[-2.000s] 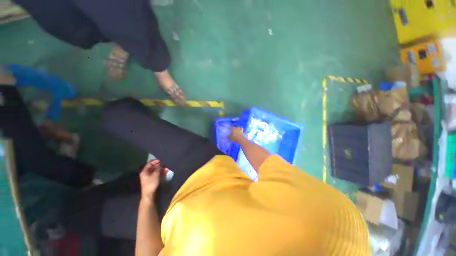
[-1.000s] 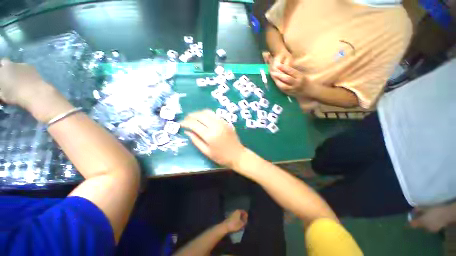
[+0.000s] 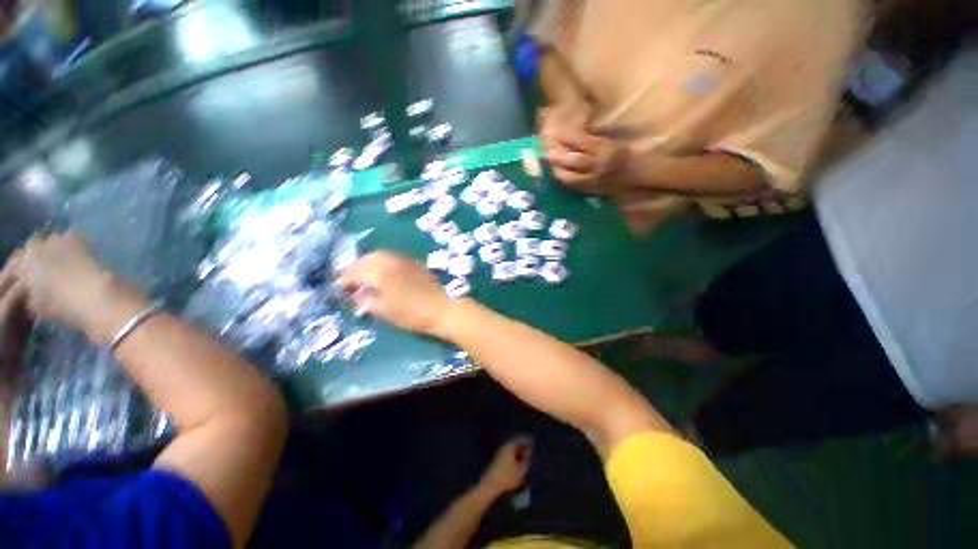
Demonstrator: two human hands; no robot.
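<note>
Loose small white units point(image 3: 525, 249) lie scattered on the green bench top. A shiny heap of bagged units point(image 3: 263, 252) lies to their left. My right hand point(image 3: 399, 292) is over the bench at the heap's right edge, fingers bent down; blur hides whether it holds anything. My left hand point(image 3: 508, 463) is low over my lap, fingers curled, with a small pale thing just below it; I cannot tell whether it is held. Small shiny pieces point(image 3: 445, 367) lie at the bench's front edge, below my right forearm.
A person in blue at the left has a hand point(image 3: 70, 281) over clear blister trays point(image 3: 80, 397). A person in peach point(image 3: 697, 97) sits across at the right, hands together at the bench corner. A person in white point(image 3: 906, 214) stands at the right. A dark conveyor point(image 3: 257, 102) runs behind.
My right hand has gone from the blue bin to the bench, then slightly left to the heap's edge. Shiny pieces now show at the front edge. The blue-clad person's hand also moved.
</note>
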